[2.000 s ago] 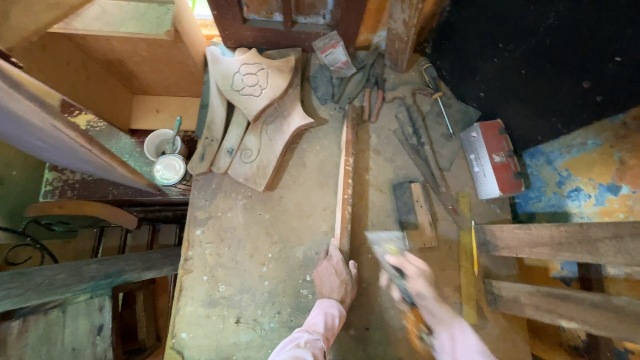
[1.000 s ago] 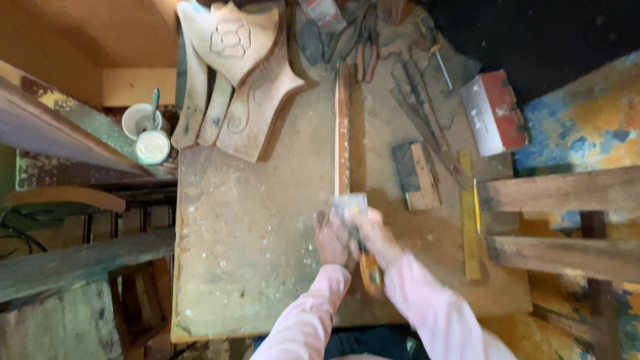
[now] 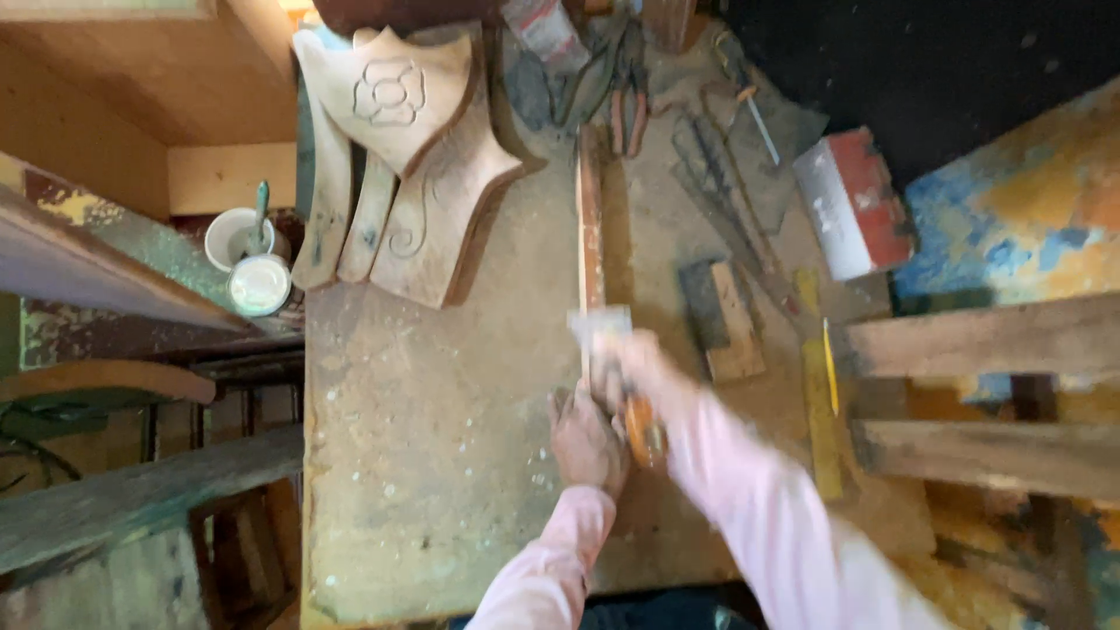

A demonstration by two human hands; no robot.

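A narrow wooden strip (image 3: 591, 227) lies lengthwise on the worn workbench (image 3: 420, 490), its dark face flecked with pale marks. My left hand (image 3: 588, 442) grips the strip's near end against the bench. Just above and to the right, my blurred right hand (image 3: 634, 363) is closed around a tool with a flat metal blade (image 3: 602, 322) and an orange-brown handle (image 3: 645, 430); its exact kind is unclear. The blade lies across the strip. Whether it touches the wood cannot be told. The strip's near end is hidden by my hands.
Carved wooden pieces (image 3: 411, 96) lie at the back left. Pliers (image 3: 628, 114), a screwdriver (image 3: 754, 114), a red and white box (image 3: 853, 206), a block (image 3: 722, 319), a yellow ruler (image 3: 820, 394) and a pencil (image 3: 830, 367) are behind and right. A tin (image 3: 259, 284) stands left.
My right hand has brought the bladed tool from the strip's right side onto it, and it is now slightly farther up the strip than one second ago. My left hand stays at the near end.
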